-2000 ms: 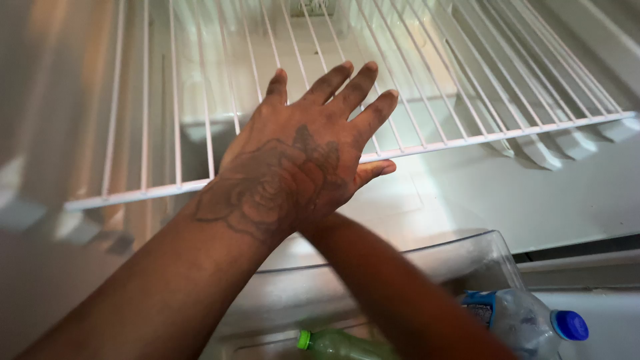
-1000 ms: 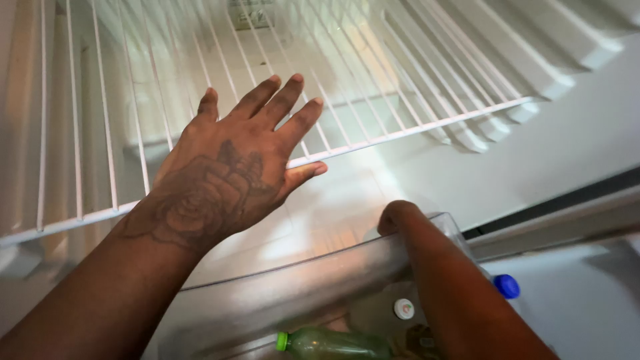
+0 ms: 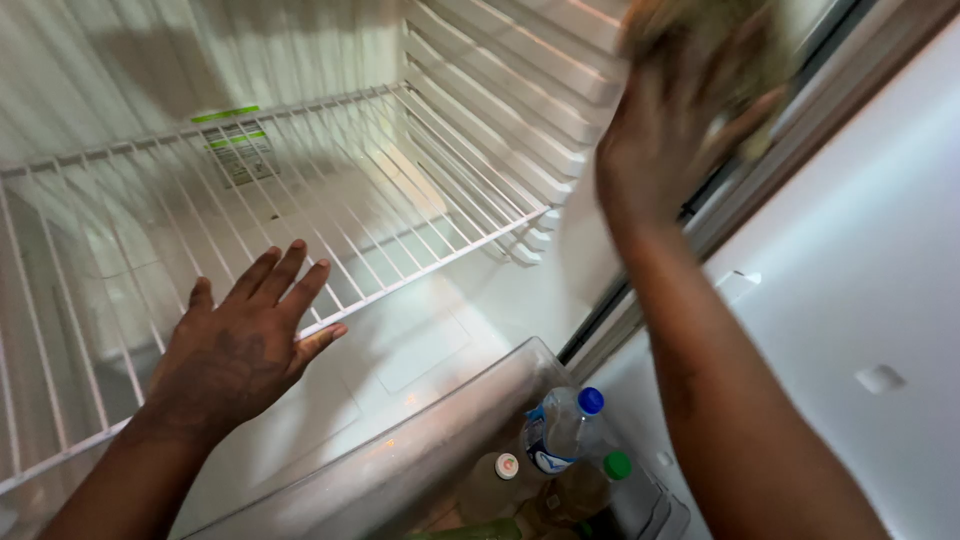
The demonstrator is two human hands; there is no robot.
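My left hand (image 3: pixel 232 345) rests on the front bar of a white wire shelf (image 3: pixel 427 266) inside a refrigerator, fingers spread over the wires and thumb at the bar's front edge. My right hand (image 3: pixel 675 142) is raised at the upper right, beside the refrigerator's side wall near the door seal, and is blurred. It holds a yellowish-brown cloth or sponge (image 3: pixel 720 45), also blurred, so its exact kind cannot be told. Molded shelf ridges (image 3: pixel 510 105) run along the inner wall just left of that hand.
A clear plastic drawer (image 3: pixel 450 405) lies below the shelf. Beyond its front stand a blue-capped plastic bottle (image 3: pixel 562 427), a green-capped bottle (image 3: pixel 581 487) and a white-capped bottle (image 3: pixel 487 484). The open refrigerator door (image 3: pixel 847 300) is at the right. A label (image 3: pixel 240 154) is on the back wall.
My right hand has moved from low by the drawer up to the upper right, where the cloth or sponge now shows. My left hand stays on the shelf's front bar. The view has shifted right.
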